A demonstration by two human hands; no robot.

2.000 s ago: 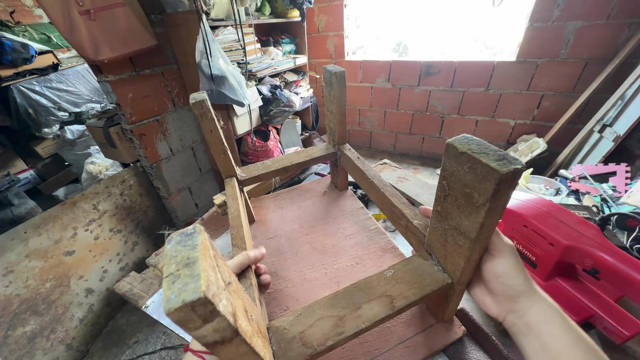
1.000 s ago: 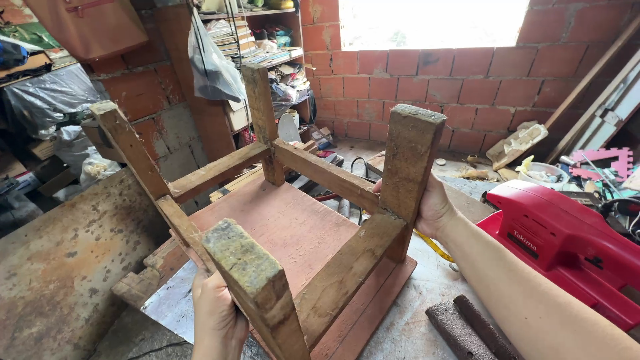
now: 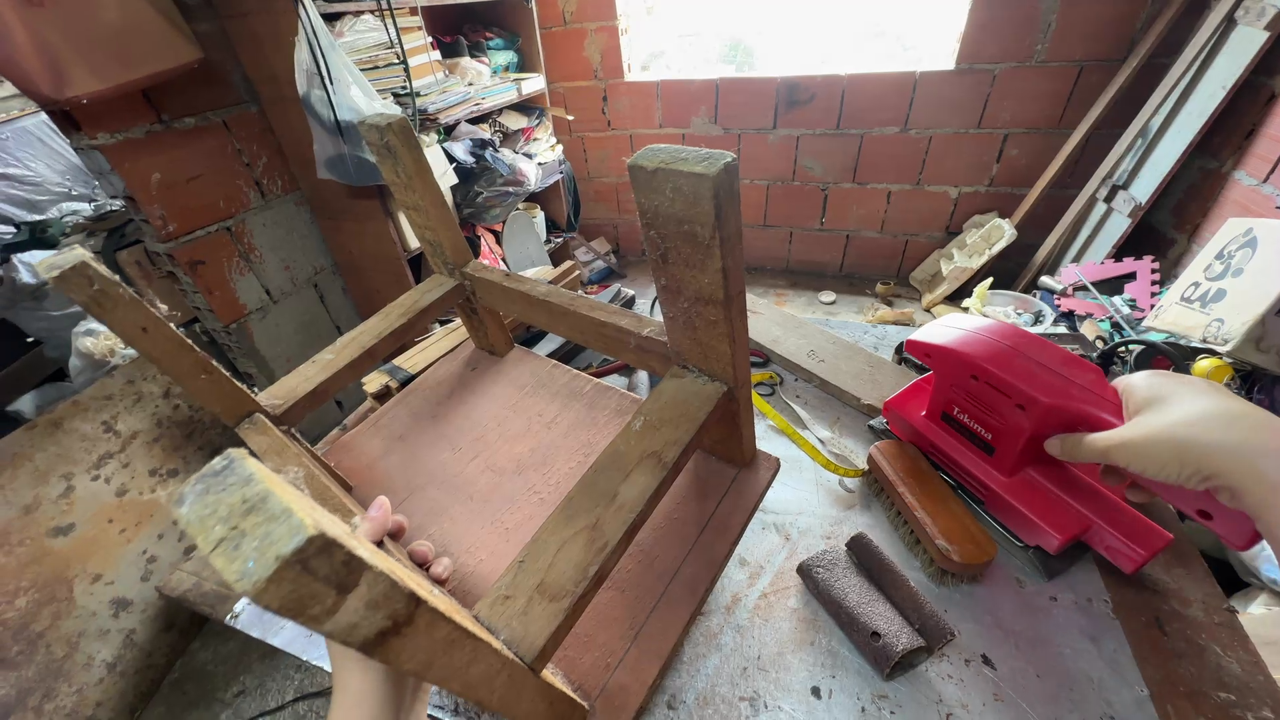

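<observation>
A small wooden stool [image 3: 600,555] lies upside down and tilted, its four legs pointing up and its seat board below. My left hand [image 3: 400,545] grips its left rail, the fingers curled over the wood and the wrist beneath the near leg. At the right, my right hand [image 3: 1165,430] is closed on the rear handle of a red electric sander [image 3: 1010,410], which rests on the bench. A wooden brush [image 3: 930,505] with bristles lies against the sander's near side. Curled brown sandpaper [image 3: 875,605] lies in front of the brush.
A yellow tape measure [image 3: 800,430] and a wooden board [image 3: 830,350] lie behind the stool on the metal-topped bench [image 3: 760,620]. A rusty sheet [image 3: 90,540] stands at the left. Crowded shelves [image 3: 480,95] and a brick wall [image 3: 770,165] are at the back; planks [image 3: 1130,170] lean at the right.
My right hand has left the stool's leg and taken hold of the red sander. My left hand still holds the stool, which has turned and tilted. The view has shifted somewhat.
</observation>
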